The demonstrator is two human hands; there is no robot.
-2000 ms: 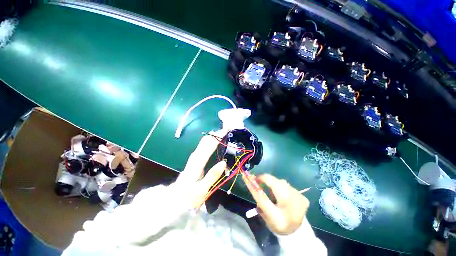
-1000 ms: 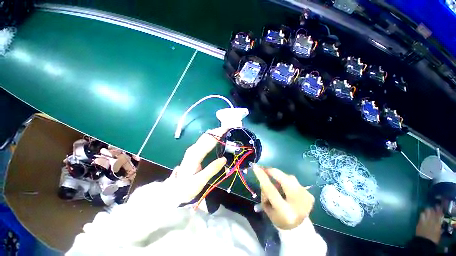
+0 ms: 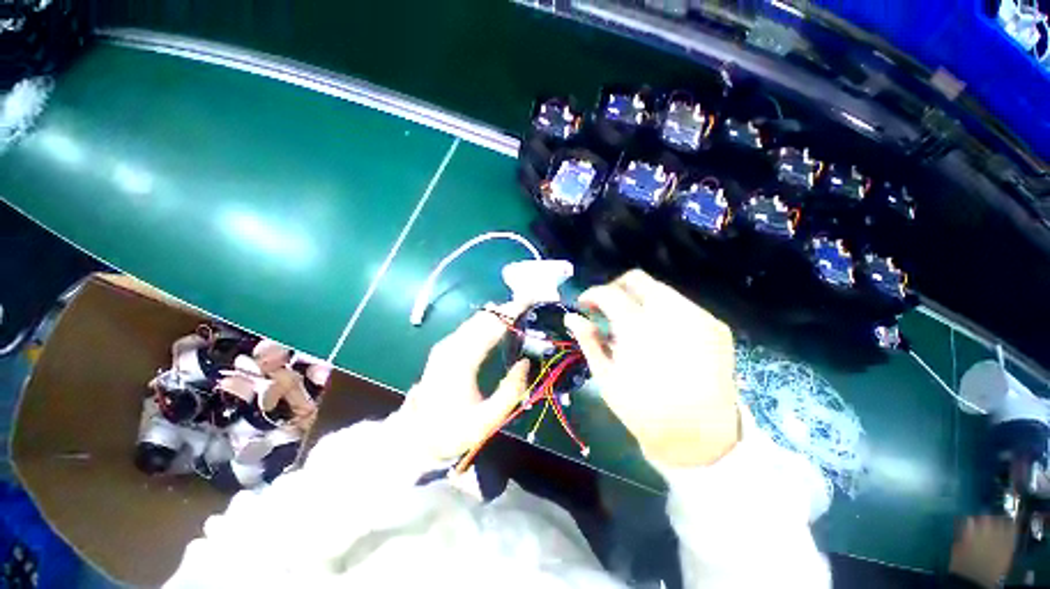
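Observation:
The camera housing (image 3: 537, 334) has a round black body with its open end facing up, in front of me. Its white bracket (image 3: 538, 276) points away over the green bench, and a white tail cable (image 3: 470, 243) curves from it to the left. My left hand (image 3: 466, 374) holds the housing by its left side. Red, yellow and black wires (image 3: 556, 391) hang out of the open end towards me. My right hand (image 3: 662, 362) is at the housing's right rim, thumb and fingertips on it. Whether it pinches a small part there is hidden by the fingers.
Rows of black head modules (image 3: 705, 205) stand at the far right. A tangled translucent heap (image 3: 797, 414) lies right of my right hand. A cardboard box (image 3: 81, 403) with housings is at lower left. Another person's hand (image 3: 984, 548) and a white housing (image 3: 999, 397) are at the right edge.
My right hand has moved up from the wires below the housing to its right rim, now covering part of the heap. My left hand still holds the housing. The view has shifted slightly.

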